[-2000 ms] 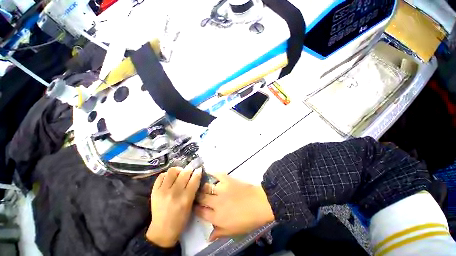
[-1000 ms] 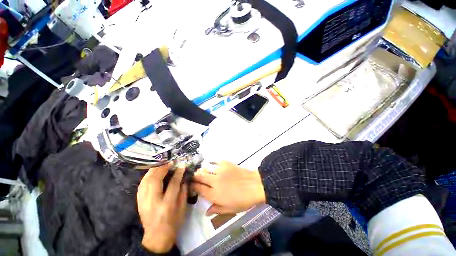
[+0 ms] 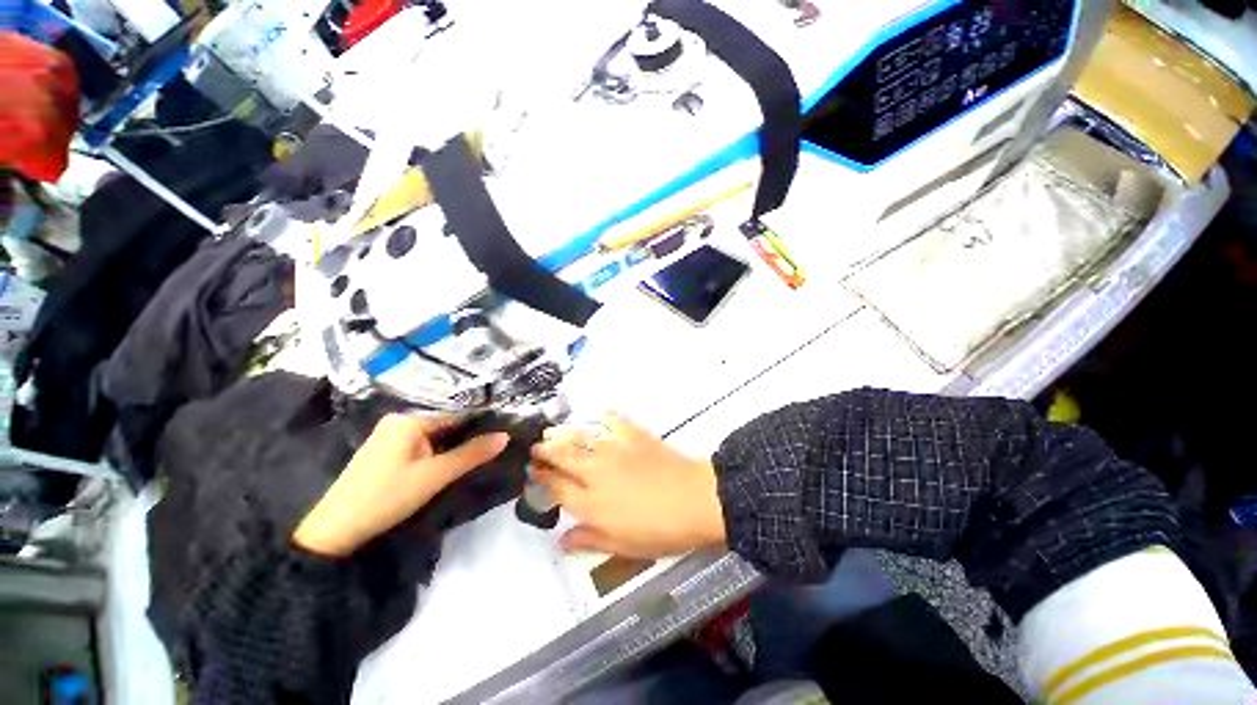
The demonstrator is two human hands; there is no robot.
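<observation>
Dark garment cloth (image 3: 248, 482) lies bunched left of the needle and under my left forearm. A dark cloth edge reaches the presser foot area (image 3: 545, 402) of the white sewing machine (image 3: 662, 152). My left hand (image 3: 400, 475) lies on the cloth left of the needle, thumb and fingers pinching its edge. My right hand (image 3: 627, 489) lies just right of the needle, its fingertips on a small dark piece of cloth (image 3: 536, 507). Its exact grip is hidden under the fingers.
A phone (image 3: 696, 284) and an orange-red and yellow item (image 3: 778, 256) lie beside the machine head. A plastic-covered tray (image 3: 993, 262) is at the right. A black strap (image 3: 489, 241) drapes over the head. More dark cloth (image 3: 207, 324) is heaped at the left.
My left hand has moved left, away from the needle, with its thumb now spread towards the right. My right hand has stayed near the needle. The view has shifted a little.
</observation>
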